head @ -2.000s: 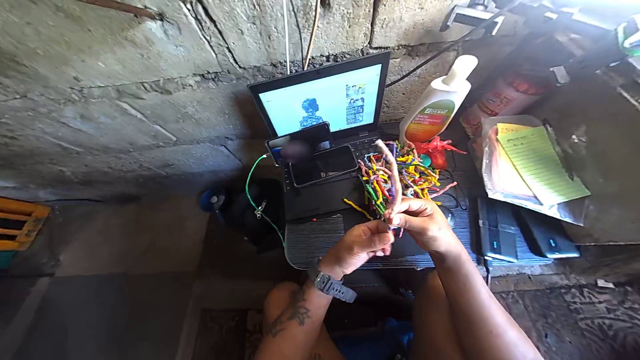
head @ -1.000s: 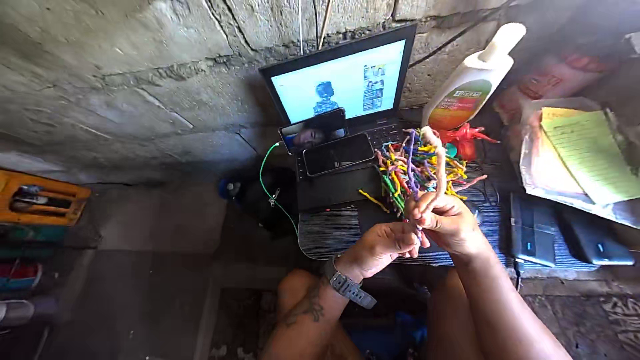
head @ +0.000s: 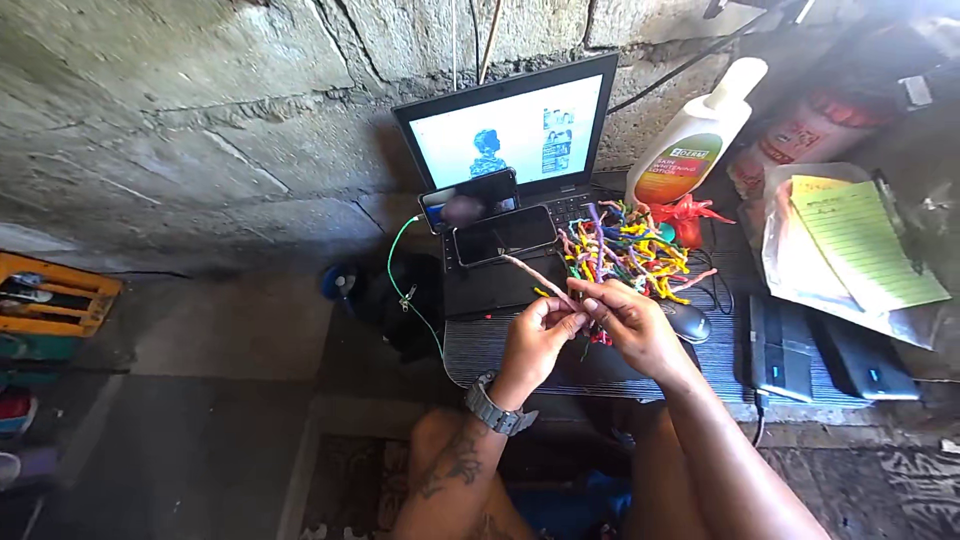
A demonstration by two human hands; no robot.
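Note:
My left hand (head: 541, 337), with a grey watch on its wrist, pinches the lower end of a pale pink twisted strand (head: 536, 274), which slants up and left over the edge of a phone. My right hand (head: 630, 326) touches the left one at the fingertips and grips a purple twisted strand (head: 598, 244) that points upward. A tangled pile of colourful twisted strands (head: 664, 259) lies just beyond my fingers, on the right part of the laptop. What my fingertips cover where the strands meet is hidden.
A laptop (head: 495, 292) stands against the block wall, two phones (head: 472, 199) (head: 506, 236) resting on it. Rightward are a lotion bottle (head: 682, 150), a red plastic bag (head: 686, 217), a mouse (head: 688, 322), yellow note paper (head: 862, 240) and black devices (head: 780, 349). A green cable (head: 390, 259) hangs at left.
The pale pink strand stood nearly upright above my hands before; now it leans to the left. A purple strand now stands upright at my right fingertips. My hands have stayed close together.

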